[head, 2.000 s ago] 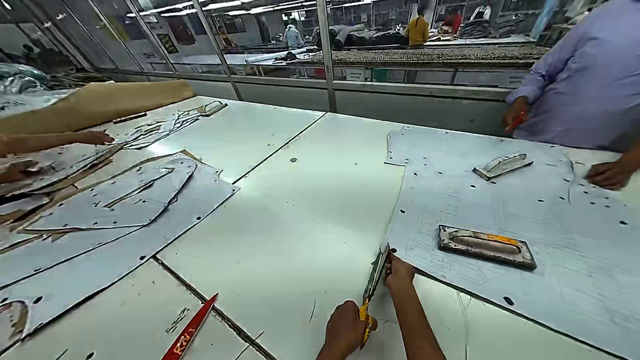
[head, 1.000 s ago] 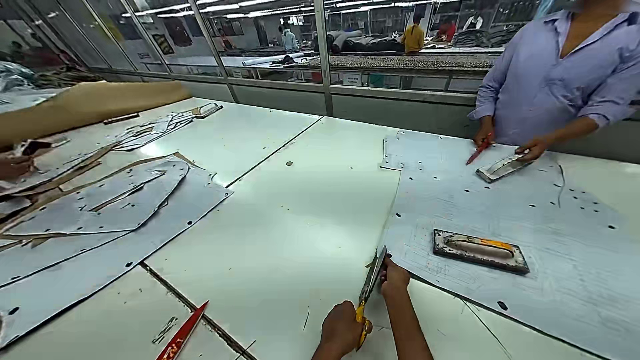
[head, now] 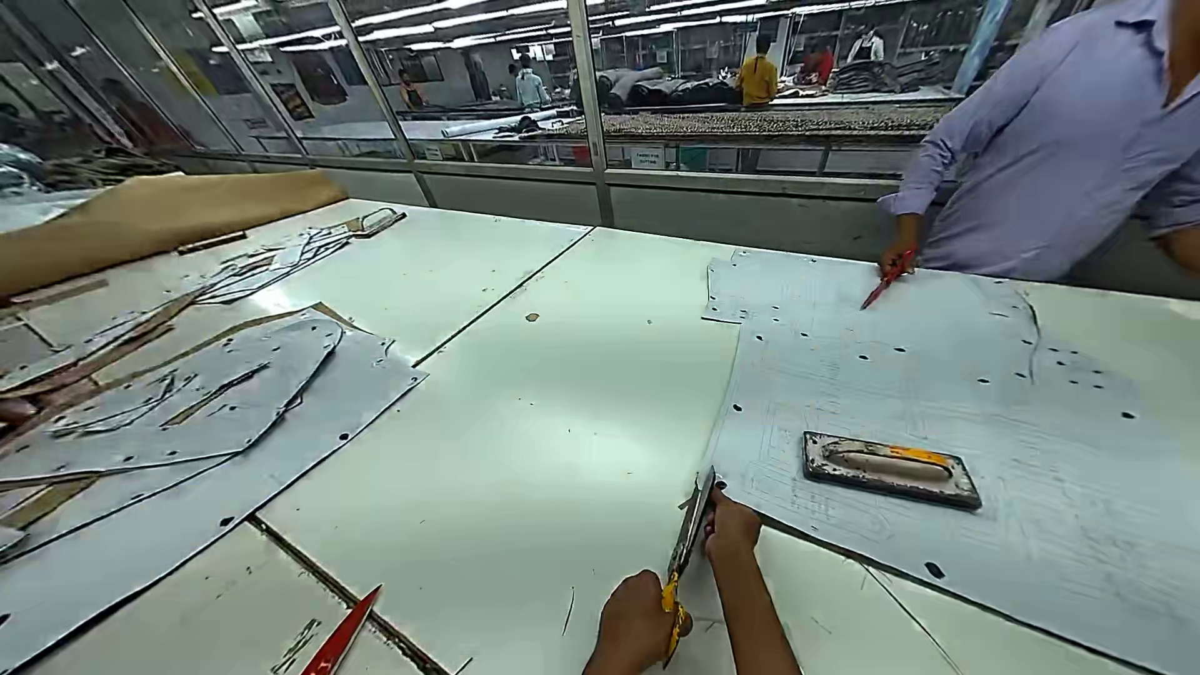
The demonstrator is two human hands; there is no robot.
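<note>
My left hand (head: 637,623) is closed on the yellow handles of long metal scissors (head: 690,534). Their blades point up and away, with the tips at the near left corner of a large white marked pattern sheet (head: 844,403). My right hand (head: 733,525) holds that corner, just right of the blades; its fingertips are partly hidden. Whether the blades are parted is unclear. On the sheet, to the right of my hands, lies a worn flat weight with a handle (head: 891,471). Dark spots and fine lines mark the sheet.
Across the table a person (head: 1050,159) holds a red pointed tool (head: 891,277) over the sheet. Cut pattern pieces (head: 206,403) lie at left, near brown paper (head: 159,220). A red pointed object (head: 345,637) lies near a table seam (head: 319,572). A framed glass partition (head: 600,202) stands behind.
The second handled weight, under the co-worker's hand one second ago, is gone from the far part of the sheet. That co-worker has shifted to the right. My hands stay at the sheet's corner.
</note>
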